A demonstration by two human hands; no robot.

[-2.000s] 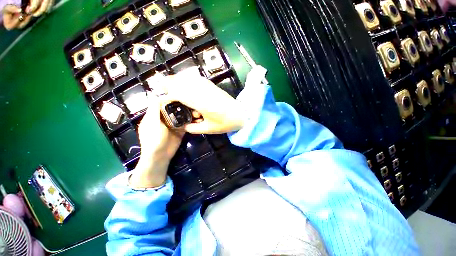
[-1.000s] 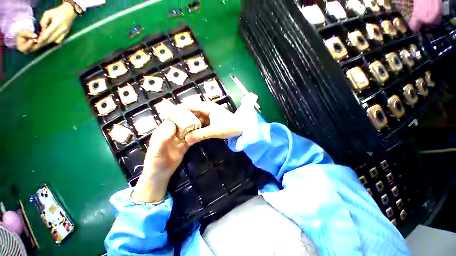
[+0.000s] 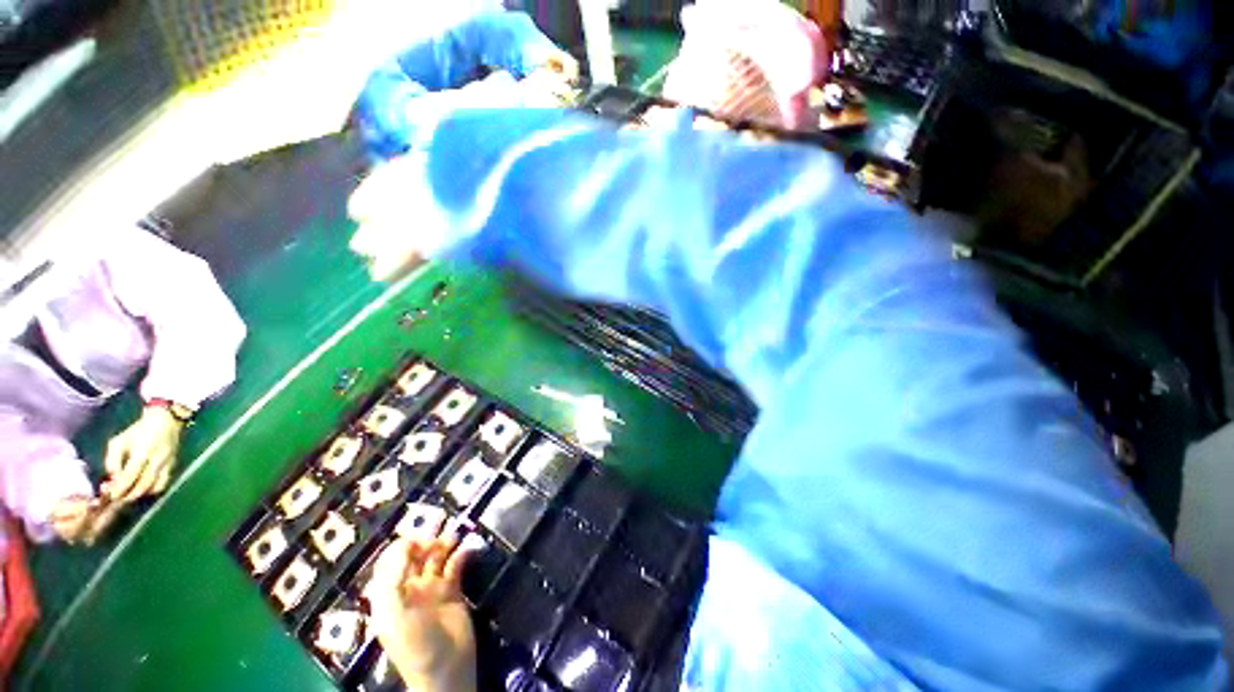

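My left hand [image 3: 426, 615] is over the black blister tray [image 3: 555, 595], fingers curled. A dark rounded shape shows at its fingertips; I cannot tell whether it is a held unit or part of the tray. My right hand [image 3: 393, 223] is blurred at the upper left, at the end of my stretched blue sleeve; its grip is unclear. Gold-rimmed square units [image 3: 379, 489] with dark centres fill many pockets on the tray's far and left sides. The nearer right pockets show black.
A white scrap [image 3: 591, 422] and a thin tool lie beyond the tray. Stacked black trays [image 3: 643, 345] are partly behind my right arm. Small dark parts [image 3: 413, 318] lie on the green surface. Another person's hands [image 3: 129, 473] are at left; people in blue and pink sit beyond.
My hands have separated. My right arm has swung far forward and left, across the view. My left hand stays over the tray. The view has turned up towards the far bench.
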